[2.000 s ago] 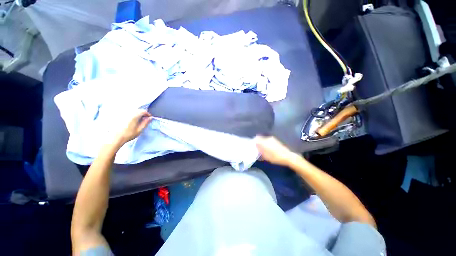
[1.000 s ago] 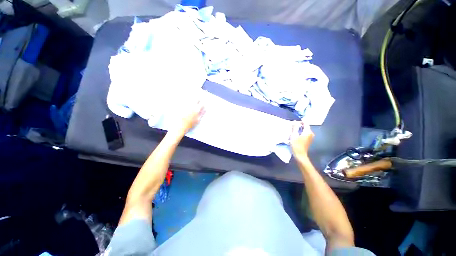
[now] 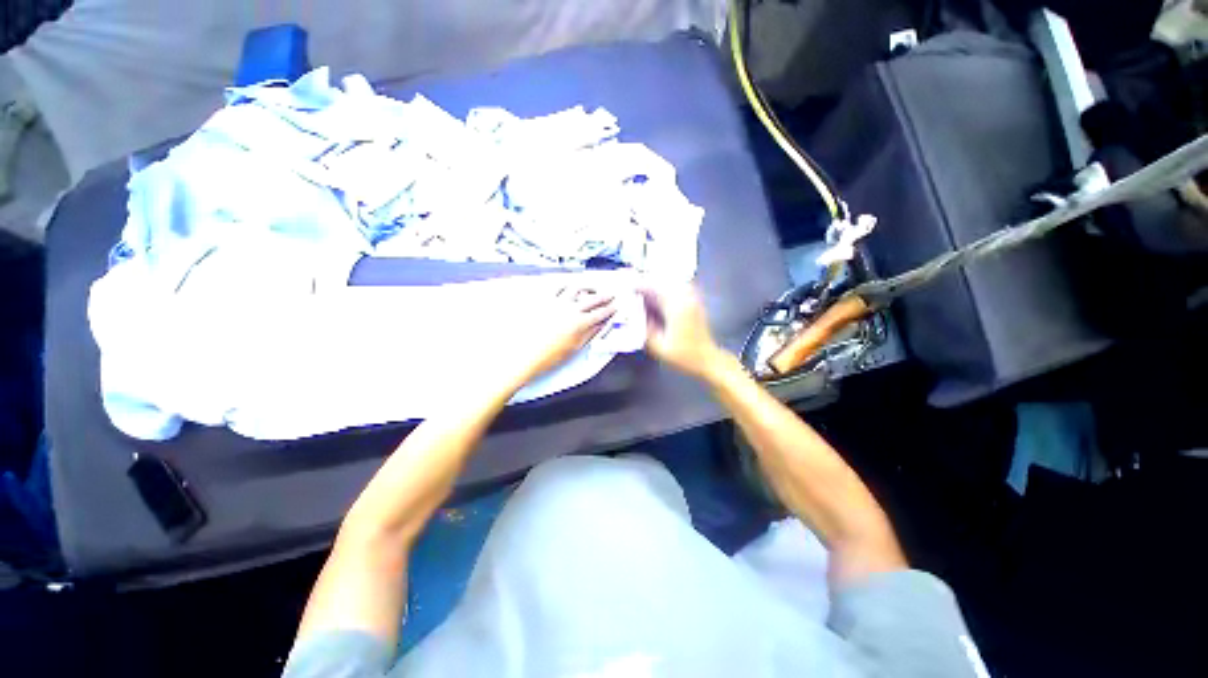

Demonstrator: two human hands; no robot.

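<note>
A glaring white-blue shirt (image 3: 331, 358) lies over a long dark pad (image 3: 451, 273) near the front of the padded table. My left hand (image 3: 572, 331) rests on the shirt's right end; glare hides whether its fingers pinch the cloth. My right hand (image 3: 676, 325) is just right of it, its fingers closed on the cloth at the shirt's right end. The steam iron (image 3: 821, 334), with a shiny body and orange-brown handle, stands at the table's right edge, with no hand on it.
A crumpled light blue heap (image 3: 530, 186) lies behind the shirt, with a blue box (image 3: 273, 56) behind it. A black phone-like rectangle (image 3: 167, 495) lies front left. A greyish hose (image 3: 1007, 232) and thin yellowish hose (image 3: 782, 130) run from the iron. A dark covered table (image 3: 980, 225) stands right.
My left hand has moved right along the shirt, close beside my right hand. The cloth now covers most of the dark pad, bare two seconds ago. The view has also shifted.
</note>
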